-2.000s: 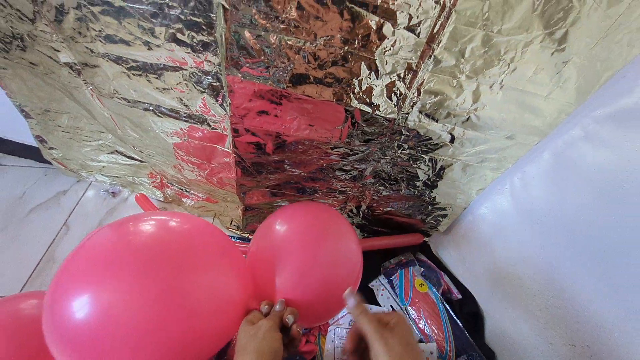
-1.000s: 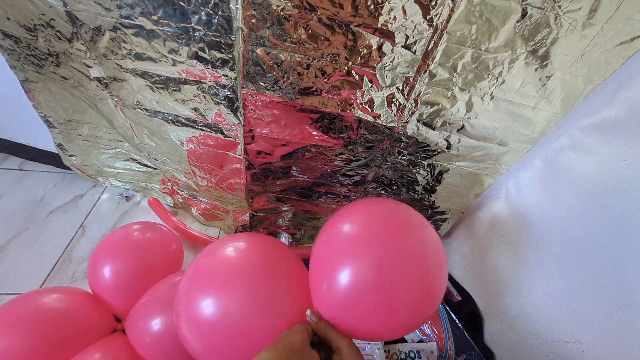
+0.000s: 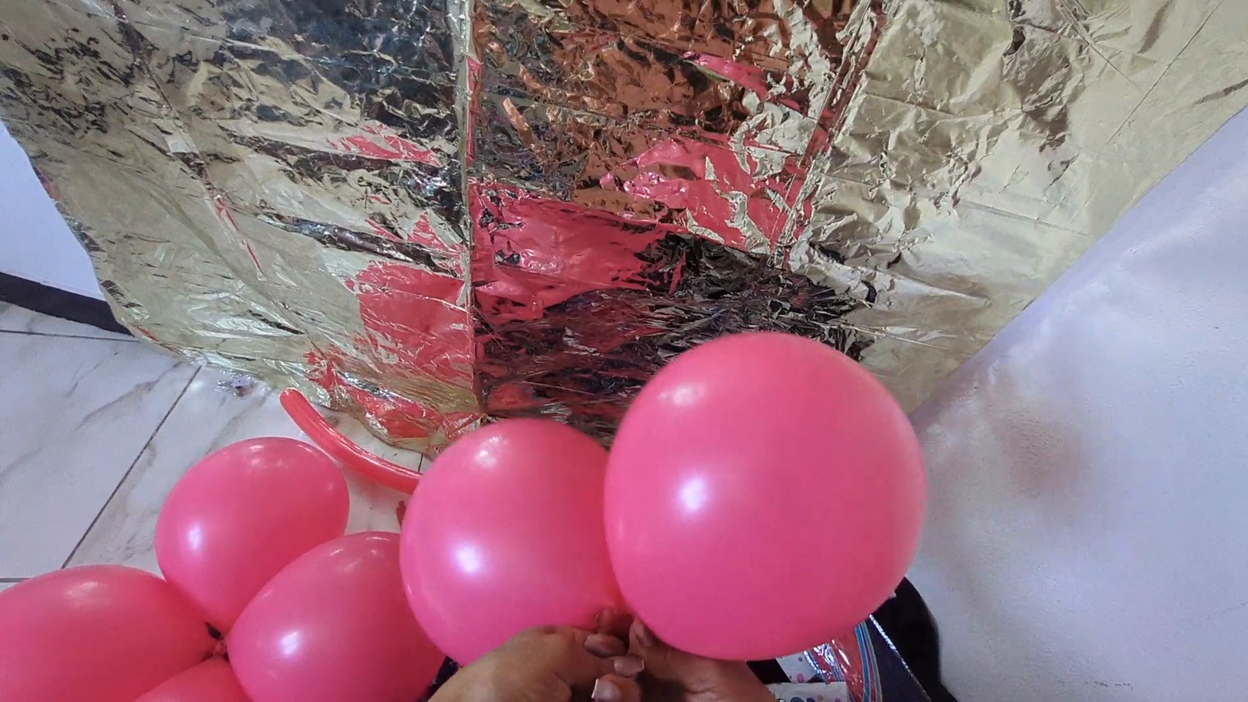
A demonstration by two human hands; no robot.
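Two round pink balloons meet at their necks in my hands: the larger balloon [image 3: 765, 492] on the right, the smaller one [image 3: 512, 536] on the left. My left hand [image 3: 541, 668] pinches at the base of the smaller balloon. Against it, my right hand [image 3: 687, 673] has its fingers at the base of the larger one. The fingertips of both hands touch, and the necks are mostly hidden behind them. At the lower left lies a cluster of pink balloons [image 3: 252, 526] joined at a dark-centred knot.
Crinkled gold foil sheeting [image 3: 975, 195] hangs ahead and reflects pink. A thin, long red balloon [image 3: 341, 450] lies on the marbled tile floor [image 3: 88, 429] by its lower edge. A white wall [image 3: 1102, 468] stands at the right. Printed plastic packets [image 3: 858, 663] show partly below the larger balloon.
Two seconds ago my hands were apart at the fingertips; now they are together at the balloon necks. The view has shifted, and more of the balloon cluster shows at the left.
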